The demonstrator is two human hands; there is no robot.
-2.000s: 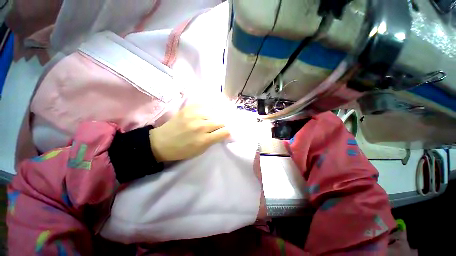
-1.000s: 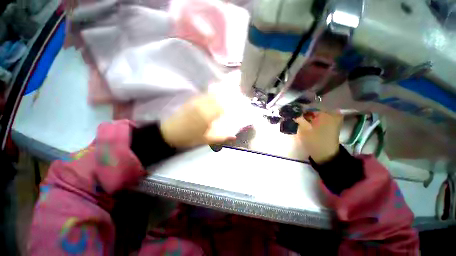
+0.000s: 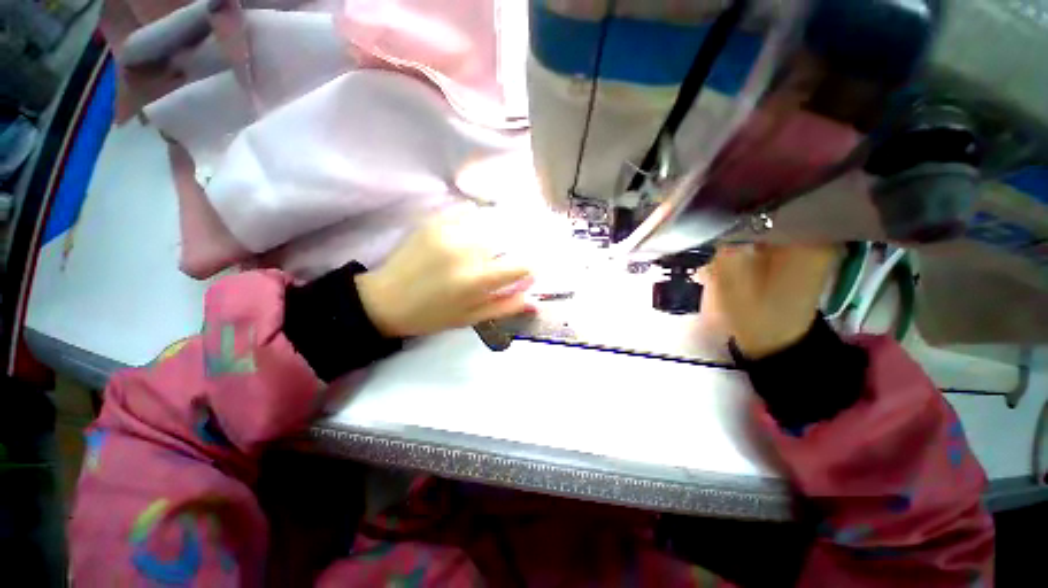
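My left hand (image 3: 448, 276) lies over the machine bed just left of the needle area, fingers bent together; glare hides whether it pinches the cloth edge. My right hand (image 3: 768, 289) is right of the presser foot, beside the small black attachment (image 3: 679, 287), fingers curled behind the machine head; what they touch is hidden. The pink garment body (image 3: 333, 149), pale side mostly up, is heaped behind and left of my left hand. The presser foot (image 3: 592, 218) is partly lost in bright light.
The sewing machine head (image 3: 644, 57) fills the upper right. Green-and-white shears handles (image 3: 891, 293) lie behind my right hand. A measuring tape (image 3: 552, 473) runs along the table's front edge. A dark line marks the front edge of the needle plate bed (image 3: 626, 351).
The garment has moved from under my left hand and off the front edge to the back left. My right hand has come into view beside the black attachment.
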